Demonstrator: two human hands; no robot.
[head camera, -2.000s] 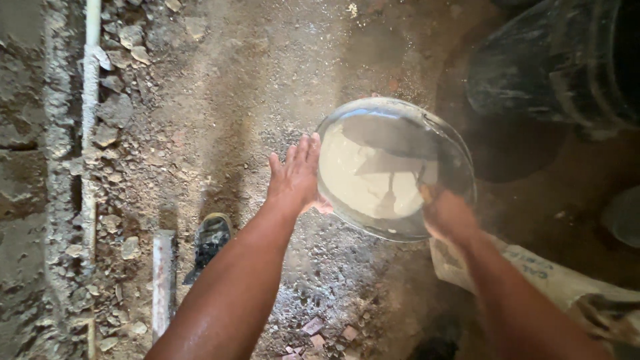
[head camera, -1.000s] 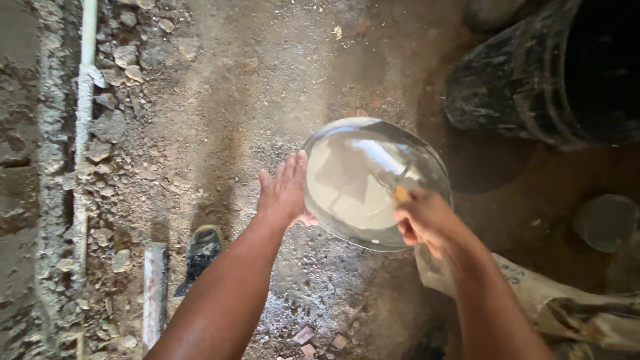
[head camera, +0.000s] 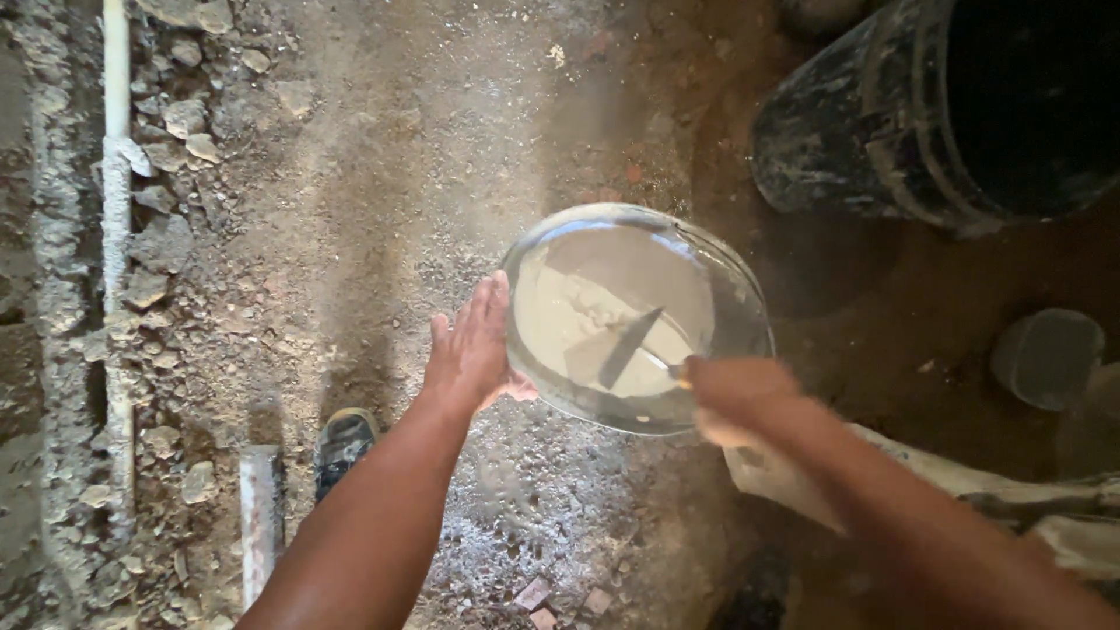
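Observation:
A round, dark-rimmed basin (head camera: 739, 341) sits on the dirty floor, holding a wet, cream-grey mix (head camera: 560, 302) like plaster or thin mortar. My right hand (head camera: 744, 394), slightly blurred, is closed on the handle of a trowel (head camera: 632, 348) at the basin's right side. The trowel's blade is tilted on edge and partly in the mix. My left hand (head camera: 472, 346) lies against the basin's left outer wall, fingers spread and pointing up the frame, its thumb near the lower rim. Whether its fingers grip the rim cannot be told.
A large black bucket (head camera: 831, 131) lies tipped at upper right. A smaller round container (head camera: 1050, 359) is at right, and a pale sack (head camera: 927, 464) lies below it. Rubble (head camera: 166, 241) and a pale pipe (head camera: 116, 210) run along the left. A bar (head camera: 261, 516) lies beside a shoe (head camera: 344, 442).
The trowel has moved within the basin, and its blade shows more clearly on edge now. My left hand has stayed against the basin's left side.

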